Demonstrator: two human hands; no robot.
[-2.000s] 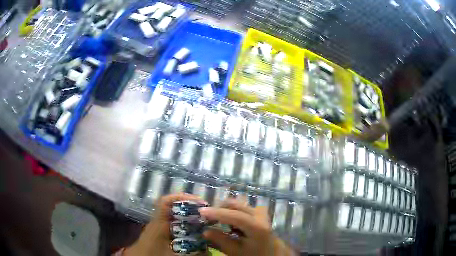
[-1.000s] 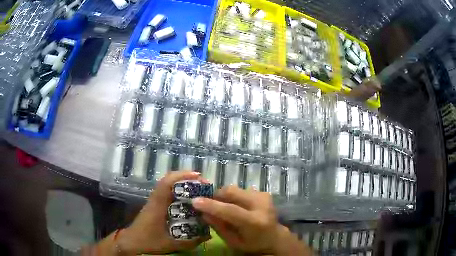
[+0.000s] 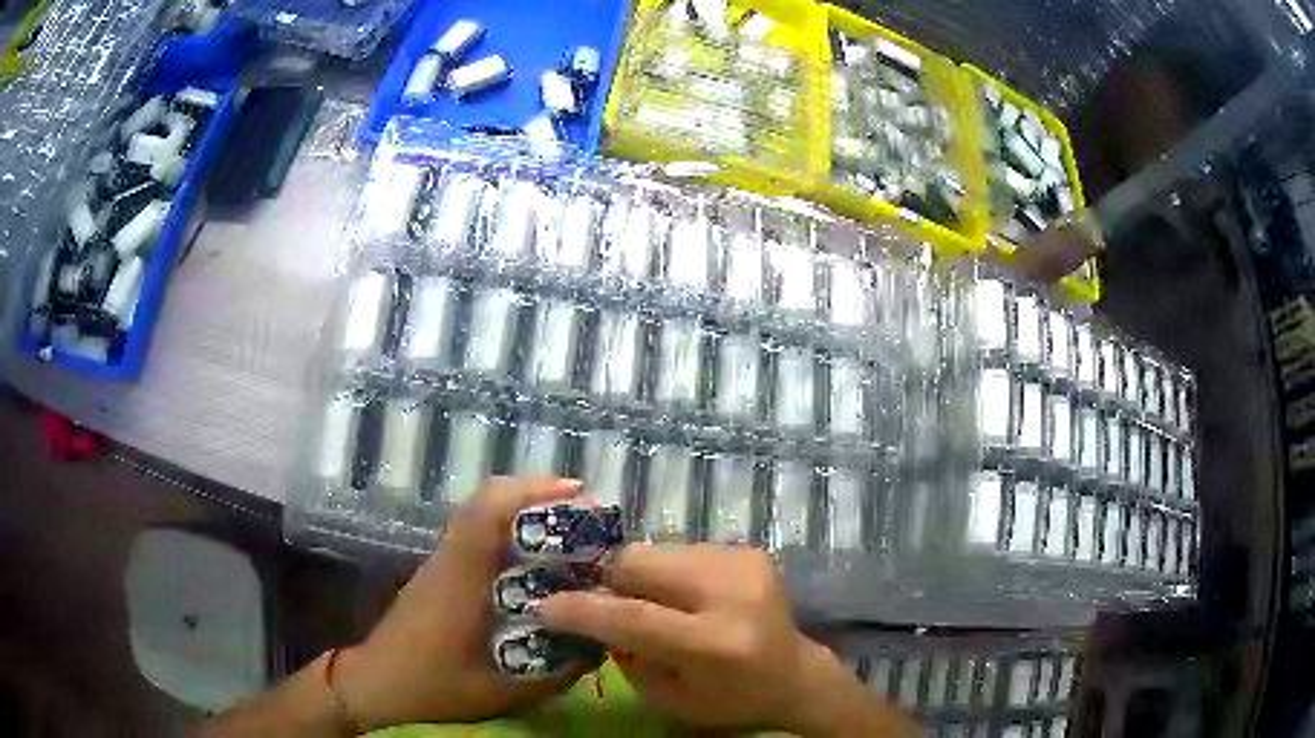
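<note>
My left hand [image 3: 433, 620] holds three electronic units [image 3: 541, 588] in a stack, their rounded black-and-silver ends facing up toward me. My right hand [image 3: 707, 627] is at their right side, its fingertips touching the middle and lower units. Whether it grips a unit or a small tool cannot be told; a small orange-red spot shows by its fingers. Just beyond the hands lies a clear blister tray [image 3: 310, 526] with three rows of white-and-black units. A second filled tray [image 3: 1085, 433] adjoins it at the right.
Blue bin [image 3: 505, 29] with a few loose units behind the tray; full blue bin [image 3: 159, 289] at left. Dark phone [image 3: 264, 144] between them. Yellow bins [image 3: 808, 166] at the back. Another person's hand [image 3: 1060, 252] at the right bin. Lower tray [image 3: 966, 685] below; white stool [image 3: 195, 620] at lower left.
The view has tilted down and shifted since the first frame. My right fingertips have moved from the upper unit down to the middle and lower ones. The three units remain in my left hand.
</note>
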